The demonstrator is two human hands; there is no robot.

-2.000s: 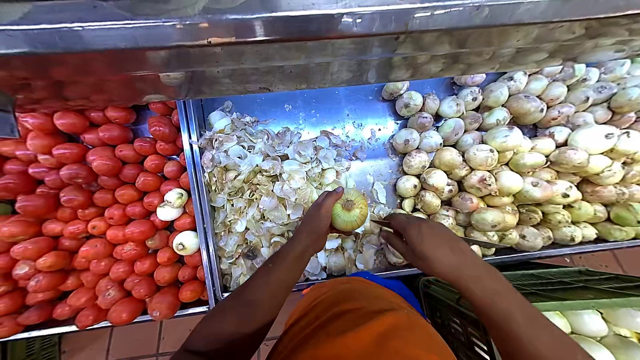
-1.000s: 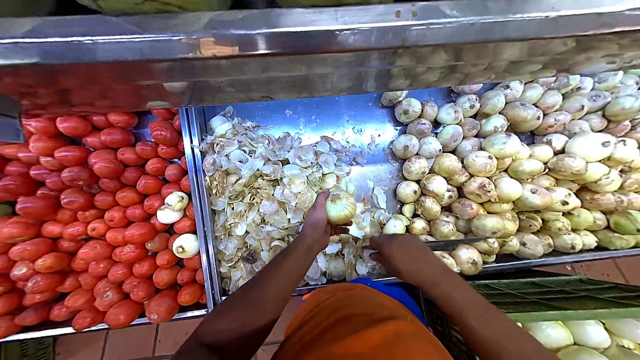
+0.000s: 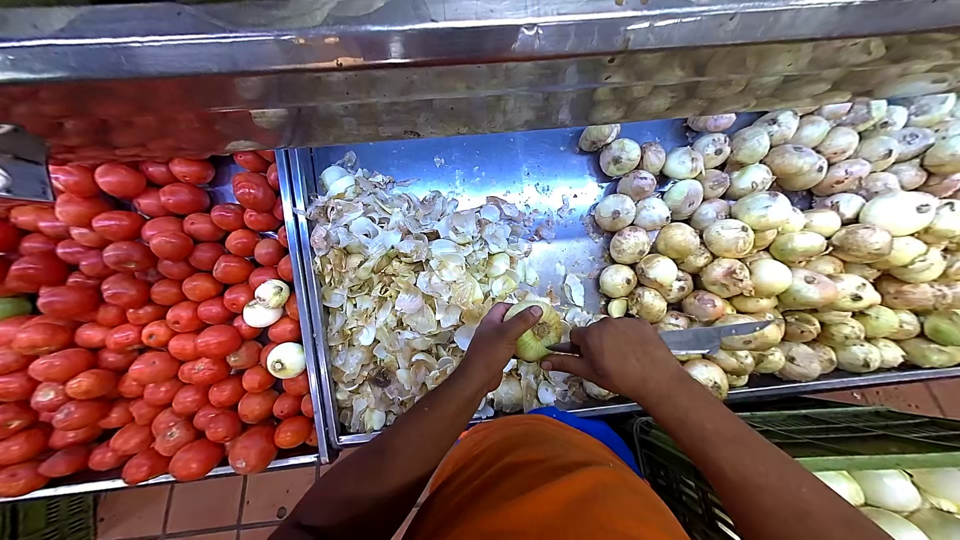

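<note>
My left hand (image 3: pixel 491 345) grips an onion (image 3: pixel 534 331) above the heap of dry onion skins (image 3: pixel 420 262), thumb over its top. My right hand (image 3: pixel 619 356) is closed around a knife (image 3: pixel 694 339); the wide blade points right, over the onions, and the narrow end on the left meets the onion's lower right side. Whole onions (image 3: pixel 761 210) fill the right part of the metal tray, just beyond my right hand.
Red tomatoes (image 3: pixel 172 300) fill the left tray, with a few pale onions (image 3: pixel 286 360) on them. A metal ledge (image 3: pixel 480 45) runs across the far side. At the lower right stands a green plastic crate (image 3: pixel 885 459) holding white onions (image 3: pixel 885 491).
The onion in my left hand has turned from an upright pose to one with its end facing up. More of the knife blade shows now, to the right of my right hand.
</note>
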